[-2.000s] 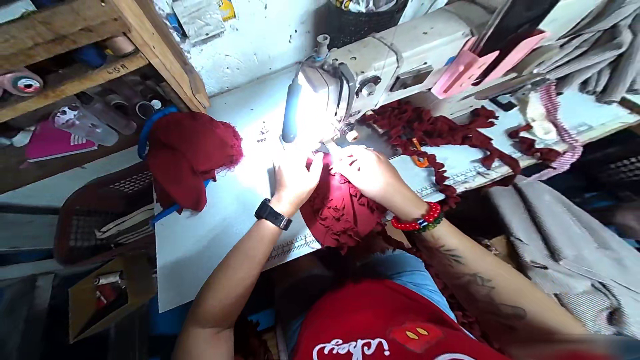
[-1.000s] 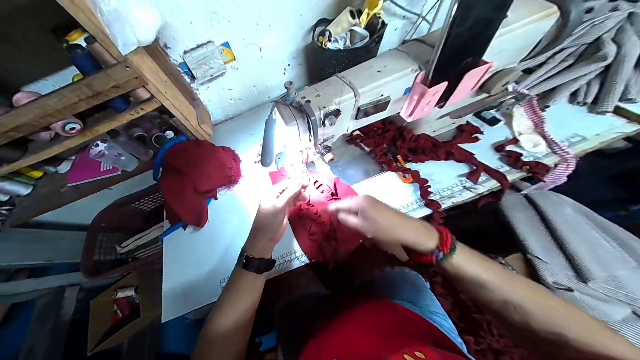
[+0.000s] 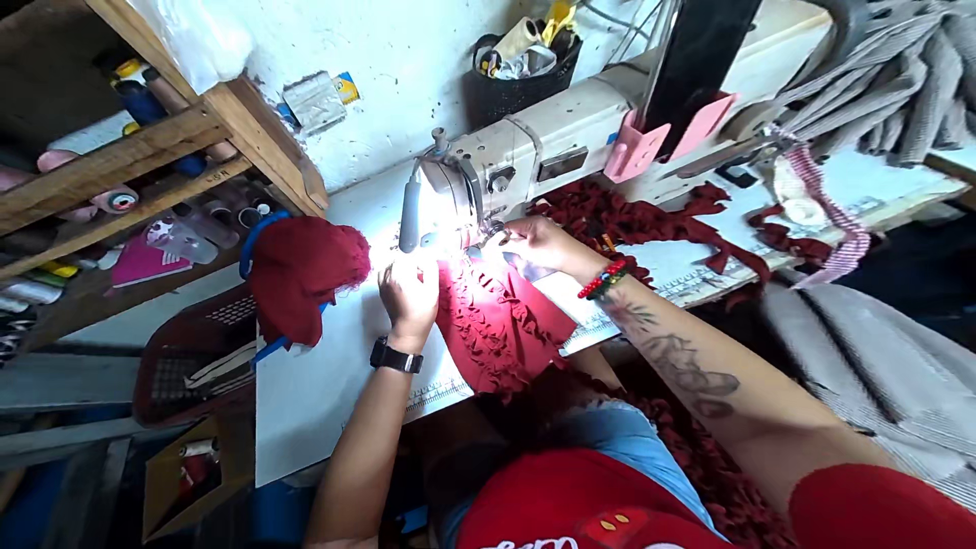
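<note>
Dark red fabric with ruffled strips [image 3: 499, 324] lies beneath the sewing machine head [image 3: 457, 191] and hangs over the table's front edge. My left hand [image 3: 409, 288], with a black watch at the wrist, is at the fabric's upper left edge beside the needle area; glare hides its fingertips. My right hand [image 3: 537, 242] is raised right of the needle, thumb and fingers pinched together near the presser foot; what lies between them cannot be made out. Behind it, ruffled dark red strips [image 3: 610, 217] are heaped on the table. A red fabric piece [image 3: 297, 274] hangs on a blue frame at left.
A wooden shelf [image 3: 145, 164] with thread spools stands at left, above a dark red plastic basket [image 3: 164, 358] and a cardboard box [image 3: 171, 480]. A black bin [image 3: 518, 95] sits behind the machine. Grey ribbed fabric [image 3: 862, 374] lies at right, and pink holders [image 3: 637, 152] are on the machine.
My right hand has moved from over the ruffled fabric up to the needle area. More of the fabric's front part now shows. My left hand stays by the machine head.
</note>
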